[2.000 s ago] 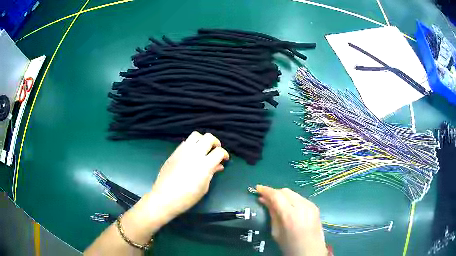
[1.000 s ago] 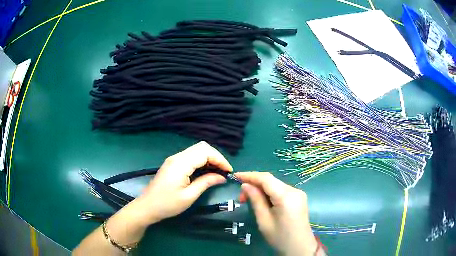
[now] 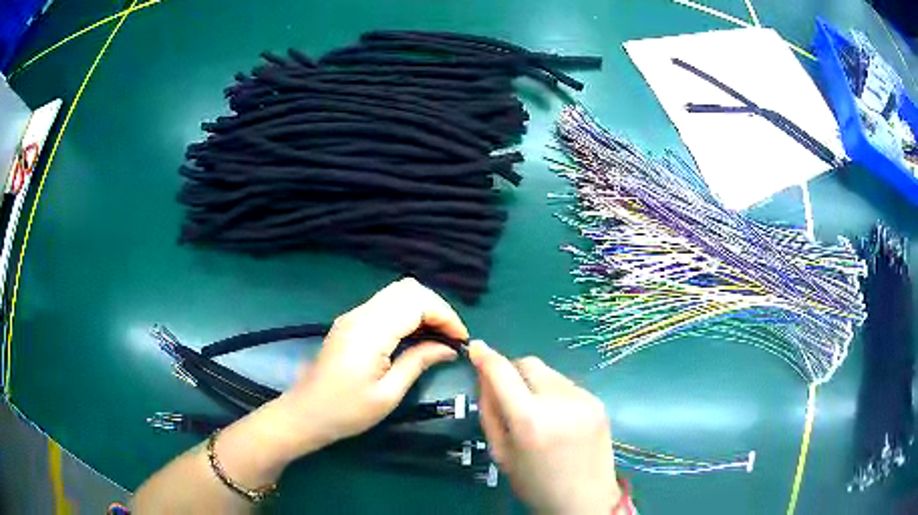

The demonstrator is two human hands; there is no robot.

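Observation:
My left hand (image 3: pixel 377 347) is closed around a black sleeve (image 3: pixel 267 337), whose free end curves out to the left. My right hand (image 3: pixel 539 427) pinches at the sleeve's right end, touching my left fingertips. Thin coloured wire leads (image 3: pixel 674 462) run out to the right from under my right hand to a small white connector (image 3: pixel 750 461). Their other ends are hidden by my fingers. Finished-looking sleeved harnesses (image 3: pixel 216 377) lie under and beside my left forearm, with wire tips at left and white connectors (image 3: pixel 461 406) at right.
A large pile of black sleeves (image 3: pixel 352 161) lies behind my hands. A fanned pile of coloured wires (image 3: pixel 705 262) is at right. Beyond are white paper (image 3: pixel 740 161) with dark lengths, a blue bin (image 3: pixel 856 121) and dark bundles (image 3: pixel 886 352). Red-handled scissors (image 3: pixel 24 166) are far left.
My left hand has come away from the sleeve pile with a sleeve. My right hand has moved left to meet the sleeve's end, and the wire tips seen there a second ago are now hidden.

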